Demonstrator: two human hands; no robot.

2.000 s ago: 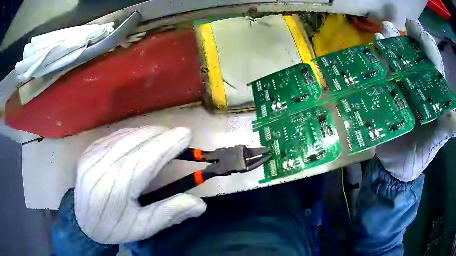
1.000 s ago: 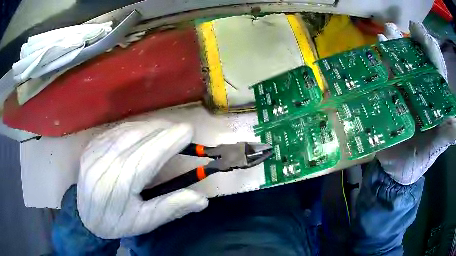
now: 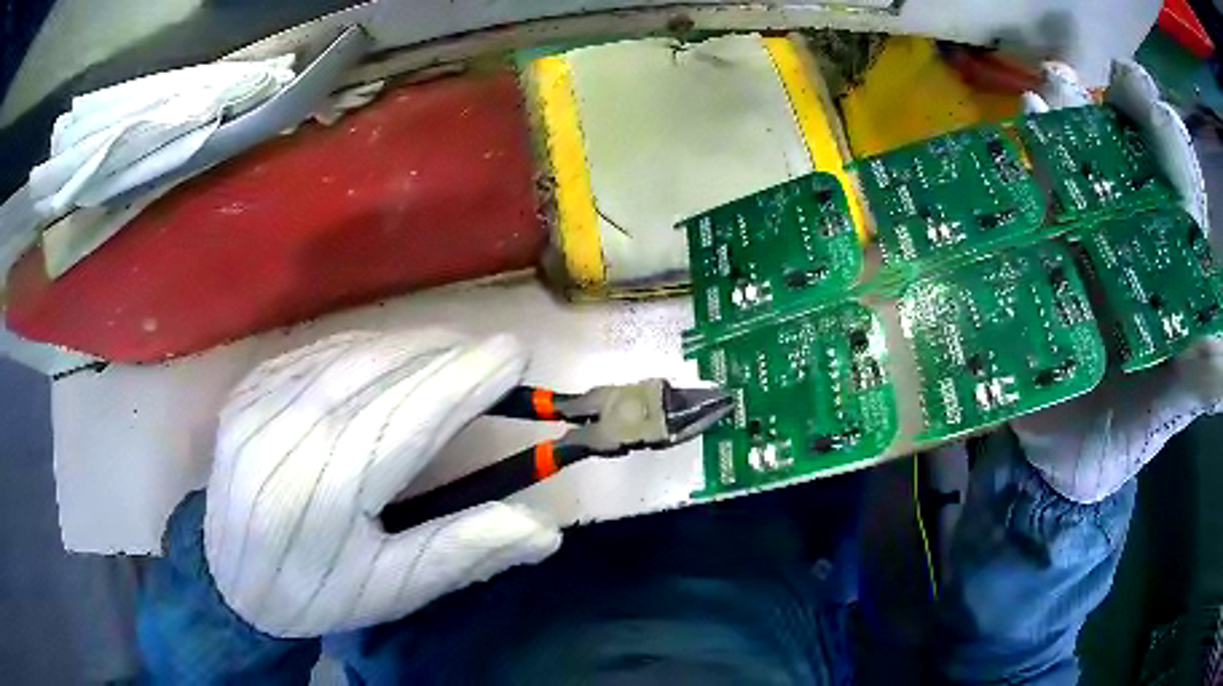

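Observation:
My left hand (image 3: 356, 483), in a white lined glove, holds side cutters (image 3: 624, 417) with black handles and orange bands. The jaws point right and their tips overlap the left edge of the green PCB panel (image 3: 901, 311); I cannot tell if they touch it. The panel has several small boards in two rows, with black and silver components. My right hand (image 3: 1107, 422), also in a white glove, holds the panel at its right end. Fingertips show above the panel's far edge and the palm below it; the rest is hidden behind the panel.
A white ledge (image 3: 161, 456) lies under the cutters. Behind it are a long red pad (image 3: 309, 221), a grey-white padded block (image 3: 671, 148) with yellow edges and a yellow-and-red wrapped block (image 3: 919, 101). Folded white cloths (image 3: 161, 121) lie at far left.
The panel has tilted slightly in my right hand, and the glare on its lower-left board is gone. The cutters and my left hand have hardly moved.

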